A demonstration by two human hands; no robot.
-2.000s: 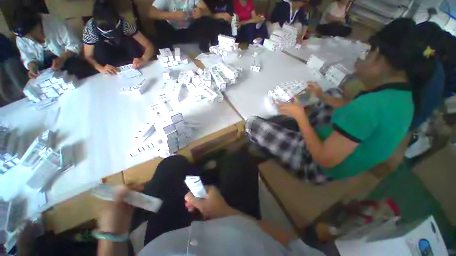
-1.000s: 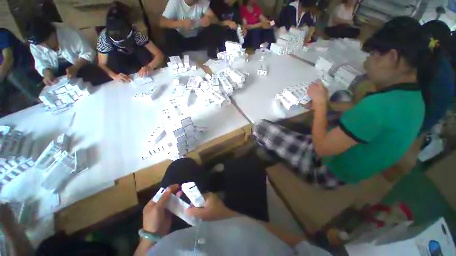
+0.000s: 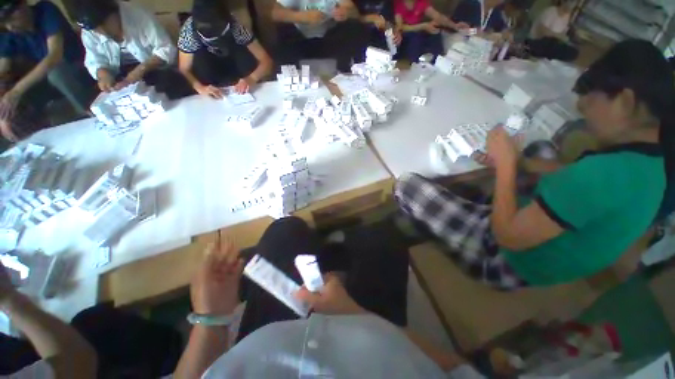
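My right hand (image 3: 333,297) is above my lap and holds two white pieces. One is a long flat carton blank (image 3: 275,284) slanting up to the left. The other is a shorter white piece (image 3: 309,271) standing up beside the thumb; whether it is one blank or several is unclear. My left hand (image 3: 218,275) is raised left of the long blank, apart from it, with fingers up and spread a little. It wears a pale bracelet and appears empty. Finished cartons (image 3: 294,185) stand stacked at the table edge in front of me.
The white table (image 3: 178,174) has a brown cardboard edge (image 3: 152,279). Loose cartons (image 3: 355,111) lie mid-table, with blanks and boxes (image 3: 111,207) at left. A person in green (image 3: 592,215) sits close at right. Another person's arm (image 3: 52,326) is at lower left. More people sit across the table.
My left hand held a long blank, brought it to my right hand, and has now let go and moved up and left. The long blank stays in my right hand. The view has shifted.
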